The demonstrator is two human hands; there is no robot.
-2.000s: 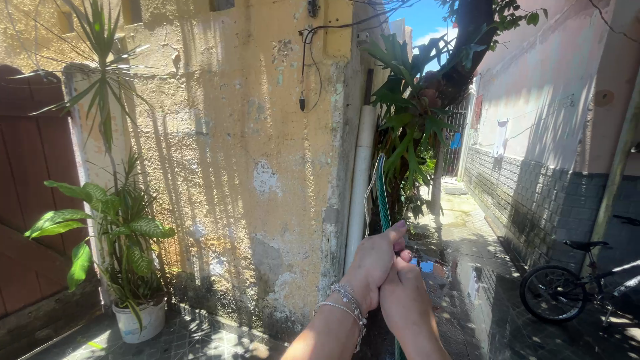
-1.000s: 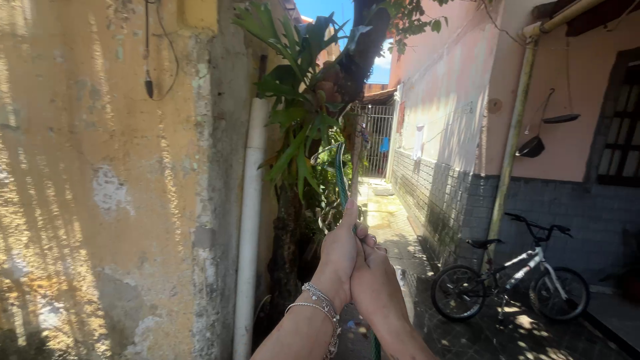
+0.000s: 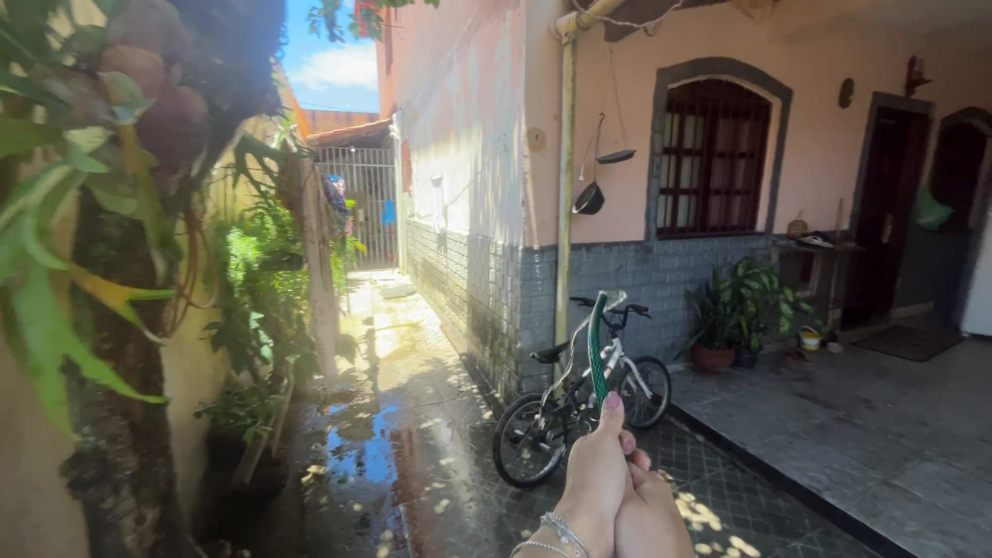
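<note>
A green garden hose (image 3: 596,349) points upward from my hands, its end curving over at the top, with clear water arcing out and falling to the left. My left hand (image 3: 595,465), with silver bracelets at the wrist, is closed around the hose, thumb raised along it. Pressed against it on the right, my right hand (image 3: 651,496) has its fingers wrapped at the same spot, so the gripped part of the hose is hidden. Behind the hose, a white and black bicycle (image 3: 612,372) leans near a corner pipe.
Wet paving (image 3: 434,434) runs back to a metal gate (image 3: 372,201). A tree trunk (image 3: 116,356) with a staghorn fern stands at left. Potted plants (image 3: 713,358), a small bucket (image 3: 810,338) and a doormat (image 3: 903,342) are on the raised porch at right, along a dark edge.
The view has swung right, from the yellow wall to the porch and bicycle. Both hands keep their hold on the hose.
</note>
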